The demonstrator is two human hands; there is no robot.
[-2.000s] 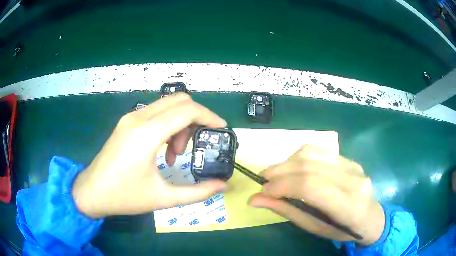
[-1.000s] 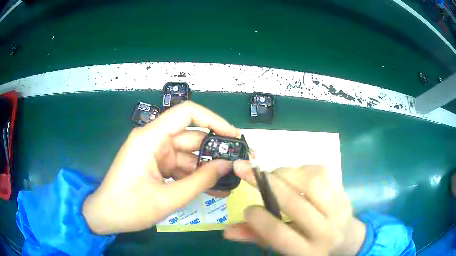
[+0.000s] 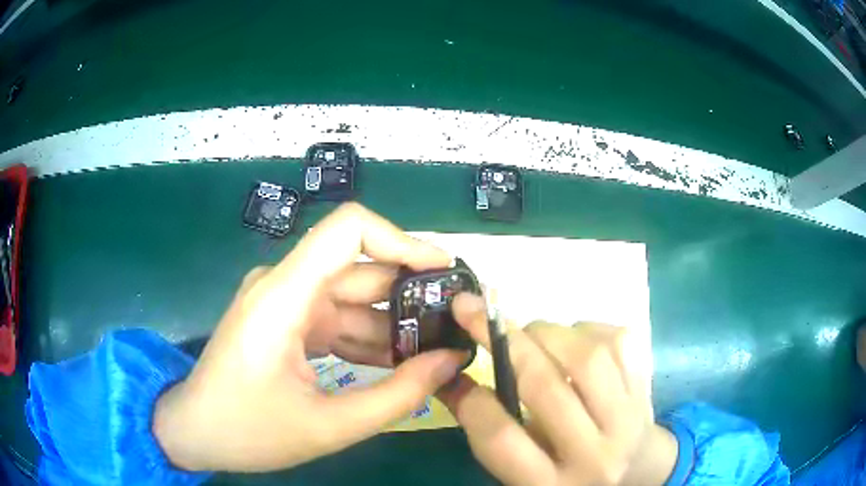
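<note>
A black rounded-square watch housing [image 3: 424,318] with its open side up shows silver parts and a small white label inside. My left hand [image 3: 294,351] holds it by its edges between thumb and fingers. My right hand [image 3: 570,399] holds dark tweezers [image 3: 503,365], pointing up and away from the housing. A fingertip of my right hand touches the right inner part of the housing. The yellow-cream adhesive backing sheet [image 3: 608,285] lies under both hands; its blue-marked 3M area is mostly hidden by my left hand.
Three more open housings lie on the green surface beyond my hands, two at left [image 3: 272,208] [image 3: 330,172] and one near the middle [image 3: 498,193]. A worn white strip [image 3: 427,133] crosses behind them. A red-rimmed tray [image 3: 9,351] is at the left edge. A pale post [image 3: 836,171] stands at right.
Since two seconds ago, the tweezers have swung from pointing into the housing to pointing upward. My right hand has moved left to touch the housing, which has shifted slightly right.
</note>
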